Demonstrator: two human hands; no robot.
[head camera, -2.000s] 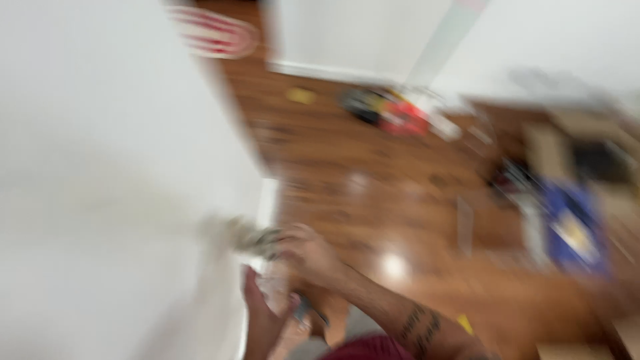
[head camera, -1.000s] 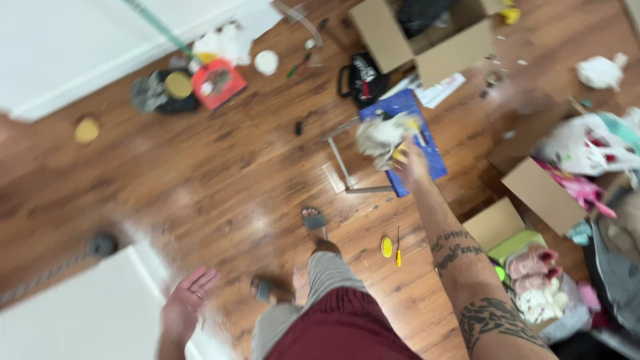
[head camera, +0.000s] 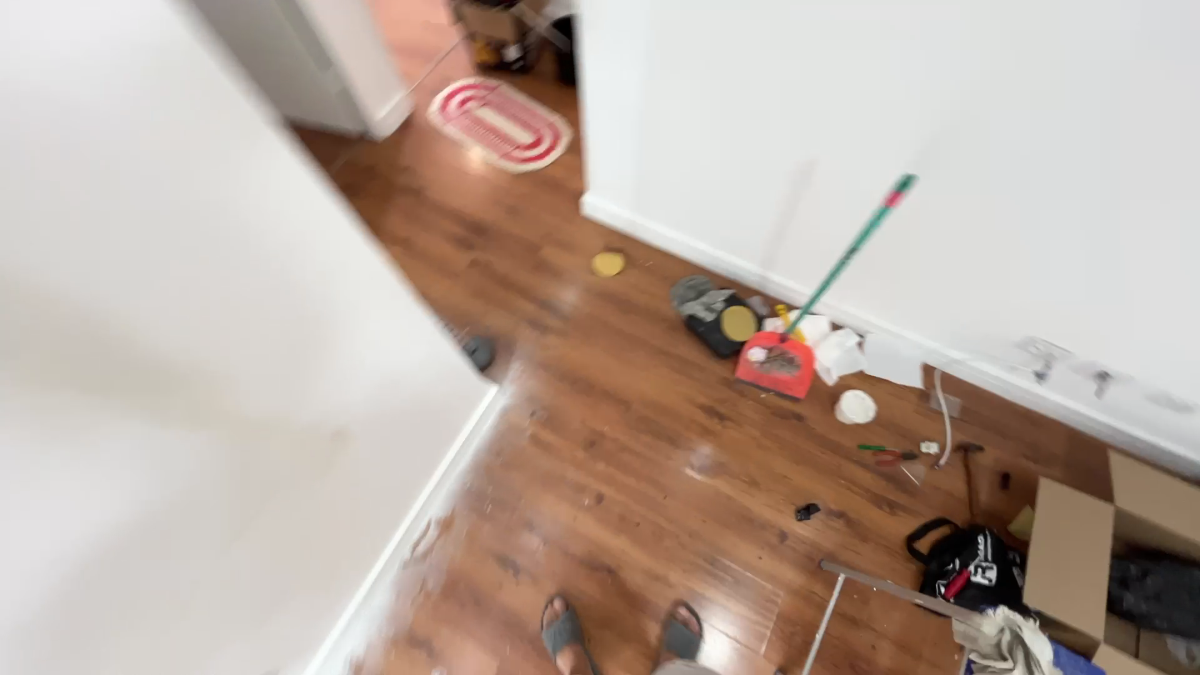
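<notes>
Neither my left hand nor my right hand shows in the head view now. A crumpled whitish cloth (head camera: 1011, 641) lies on the blue top (head camera: 1073, 662) of a metal-legged stool or stand at the bottom right edge. My feet, in grey slide sandals (head camera: 563, 630), stand on the wood floor at the bottom. A red dustpan (head camera: 776, 364) with a green handle (head camera: 855, 246) leans by the far wall and holds debris. Beside it are a black object with a yellow-tan disc (head camera: 739, 323) and crumpled white papers (head camera: 837, 352).
White dust lies along the near wall's baseboard (head camera: 412, 525). A black bag (head camera: 970, 564) sits beside an open cardboard box (head camera: 1069, 553) at right. Pliers (head camera: 891, 456), a hammer (head camera: 970, 483) and a white round container (head camera: 855, 407) lie on the floor. An oval red-and-white rug (head camera: 500, 125) is farther back.
The view has swung toward the near wall and doorway. Both hands have left the view; a second ago the right was at the cloth on the blue top. The cloth remains there.
</notes>
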